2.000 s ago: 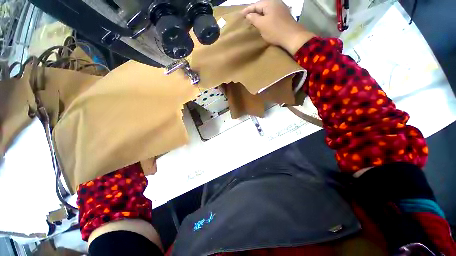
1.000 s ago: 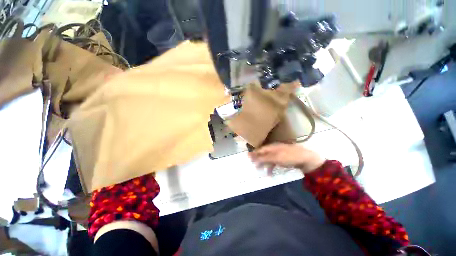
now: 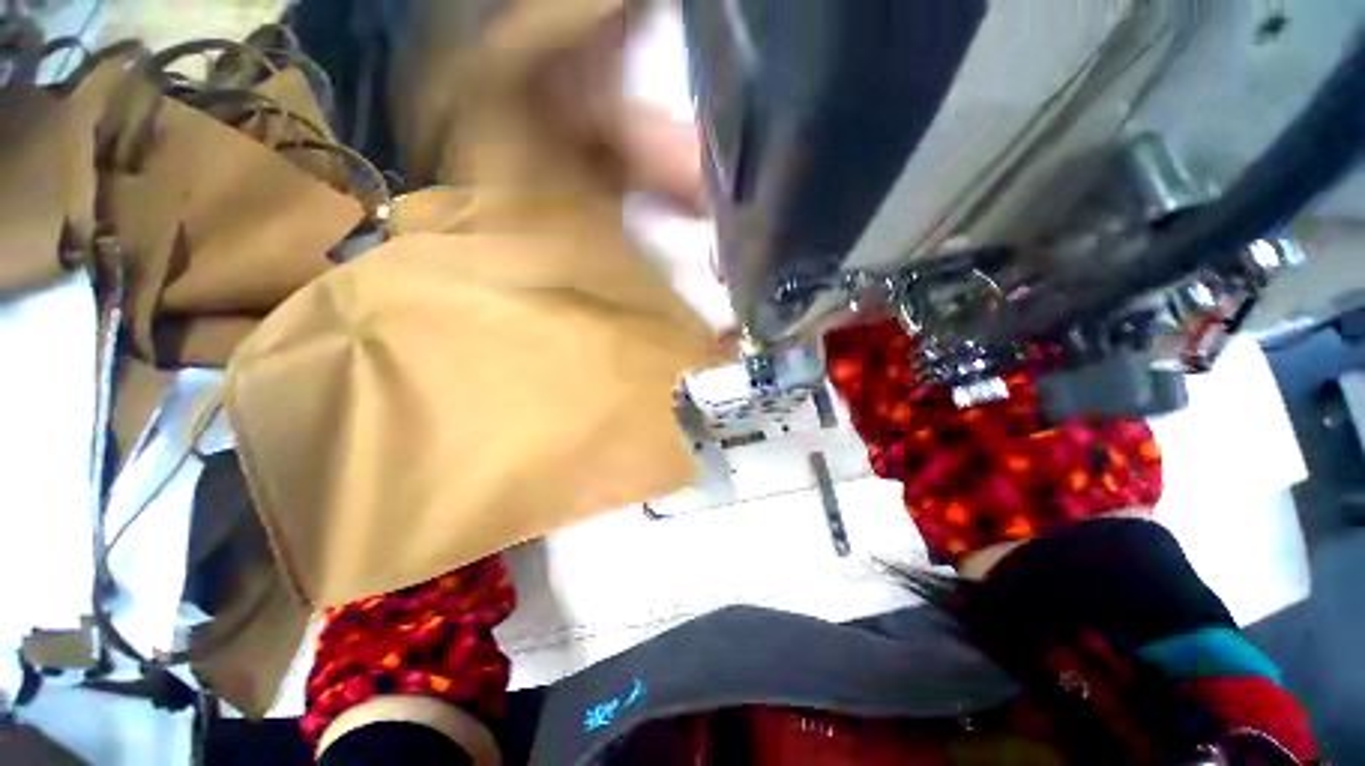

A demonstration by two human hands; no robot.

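Note:
The tan-brown bag panel lies left of the needle, over the white machine table, its right corner beside the needle plate. Its upper part is bunched and blurred. My left hand is hidden under the panel; only the red-patterned sleeve shows below its lower edge. My right sleeve passes behind the sewing machine head. A blurred patch of skin, seemingly my right hand, is beside the bunched brown material; its fingers cannot be made out. The presser foot is above the plate; whether it touches material is unclear.
Brown bag pieces with looped straps are heaped at the left. A strap hangs down beside white material there. A white sheet lies at the right. A dark grey apron is at the bottom edge.
My right hand has moved from in front of the needle to behind the machine head. The brown piece right of the needle is gone from there. The view has shifted, with the machine head further right.

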